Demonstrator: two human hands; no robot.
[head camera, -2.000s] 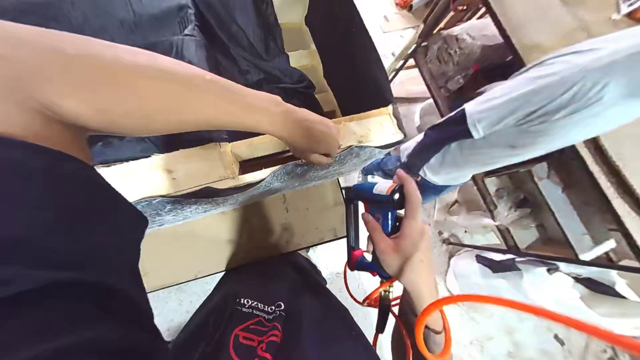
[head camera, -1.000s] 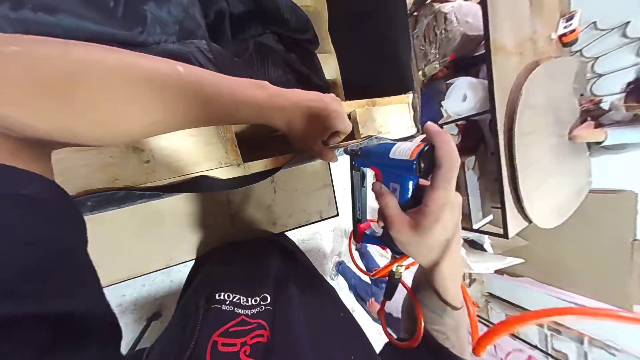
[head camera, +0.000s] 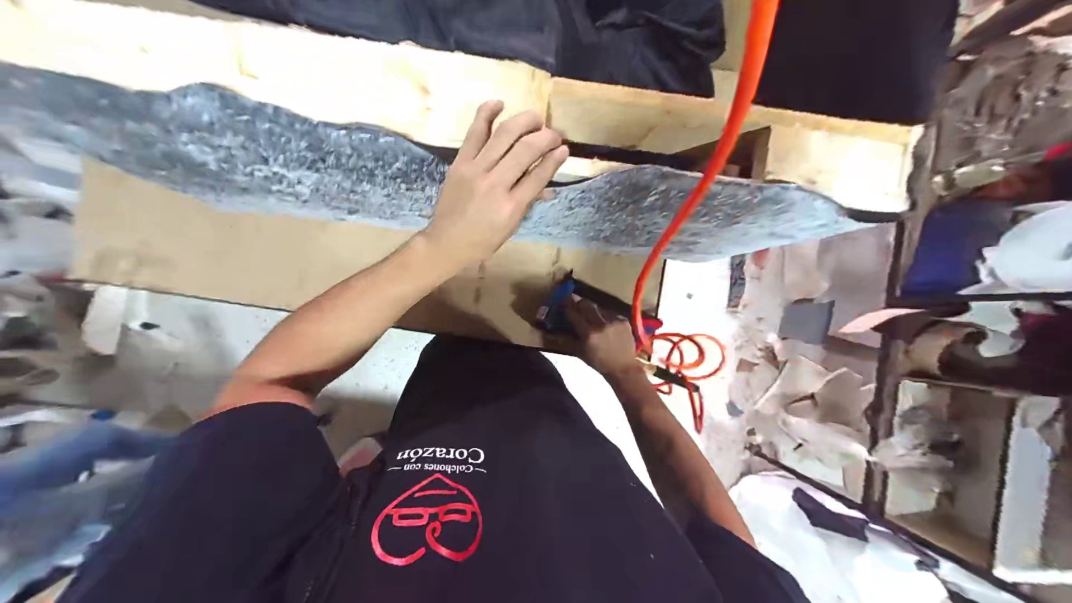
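Observation:
My left hand (head camera: 494, 188) lies with spread fingers on the grey fabric strip (head camera: 293, 159), its fingertips reaching the edge of the wooden frame (head camera: 469, 92). Lower down, my right hand (head camera: 605, 335) grips a blue pneumatic stapler (head camera: 556, 306) in front of the cardboard-coloured side panel (head camera: 335, 260). An orange air hose (head camera: 703, 176) runs from the tool up across the view. The strip hangs loosely along the frame's near edge. Black fabric (head camera: 502, 33) covers part of the frame behind it. The stapler's nose is hard to make out.
A coil of orange hose (head camera: 691, 356) hangs right of my right hand. Shelving (head camera: 888, 402) with scraps and rolls stands at the right. White plastic sheeting (head camera: 779, 511) lies at the lower right. A blurred blue shape is at the lower left.
My right hand and the stapler have moved from the frame's edge down to the side panel. My left hand has opened, its fingers now spread on the strip. The view has shifted.

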